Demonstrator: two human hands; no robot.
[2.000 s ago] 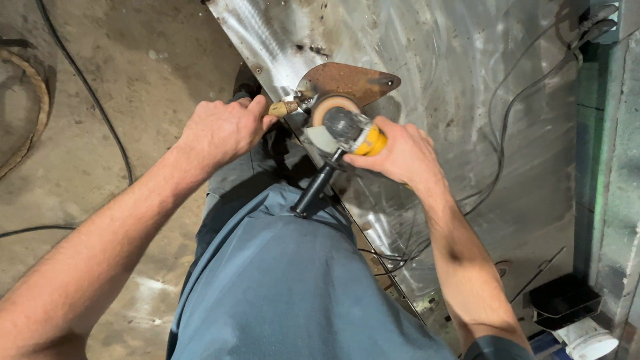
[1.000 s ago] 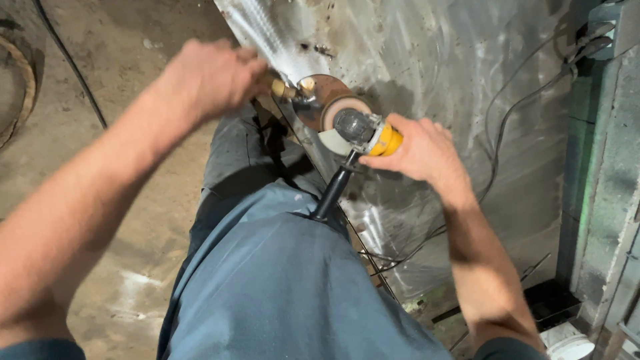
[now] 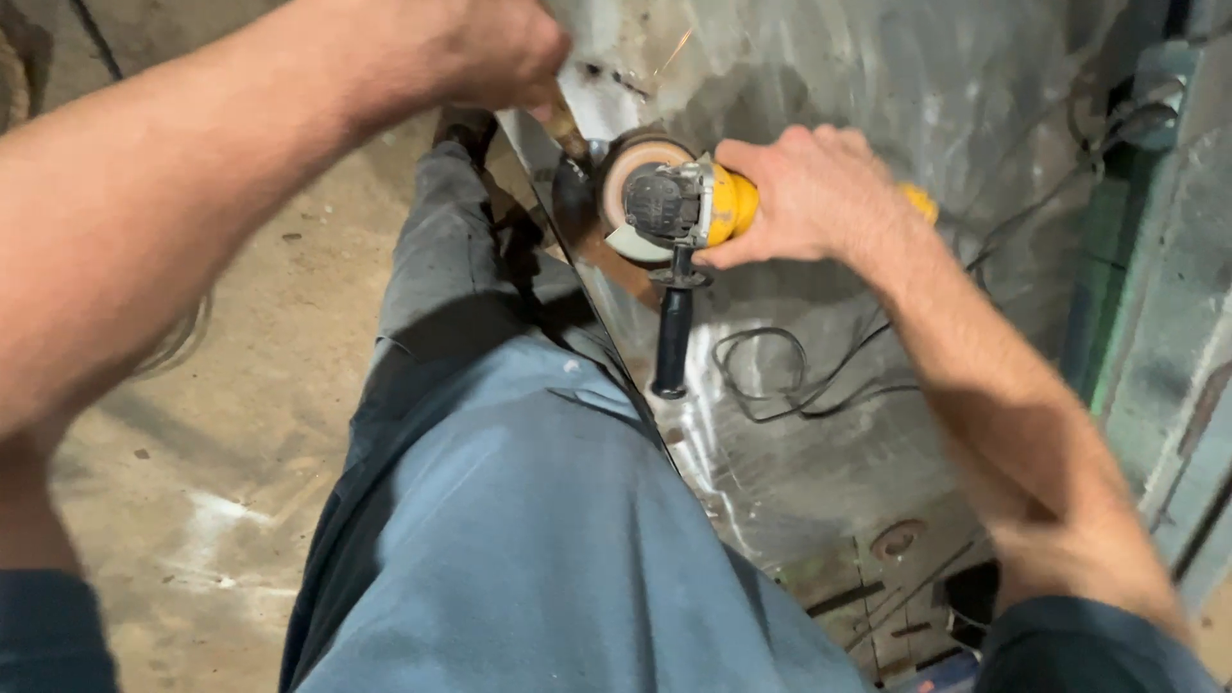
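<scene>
My right hand point(image 3: 804, 197) is closed around the yellow body of an angle grinder point(image 3: 698, 202). Its round disc point(image 3: 643, 183) lies against or just over a brown metal plate point(image 3: 616, 265), partly hidden by the tool. The grinder's black side handle point(image 3: 673, 342) points toward me, with no hand on it. At the upper left, my left hand point(image 3: 500, 53) grips a wooden-looking handle point(image 3: 563, 125), whose far end reaches the plate beside the disc; what joins them is unclear. A few sparks show above the disc.
Beneath the plate is a large sheet-metal surface point(image 3: 828, 462), its edge running along my legs. A black cable point(image 3: 770, 414) loops on it at the right. Green and grey metal framework point(image 3: 1145, 289) stands far right. A dark container point(image 3: 972, 592) sits lower right.
The plate has turned: its pointed end, up and right of the disc two seconds ago, now extends below it, toward me. My left hand has moved farther from my body. The grinder stays in my right hand.
</scene>
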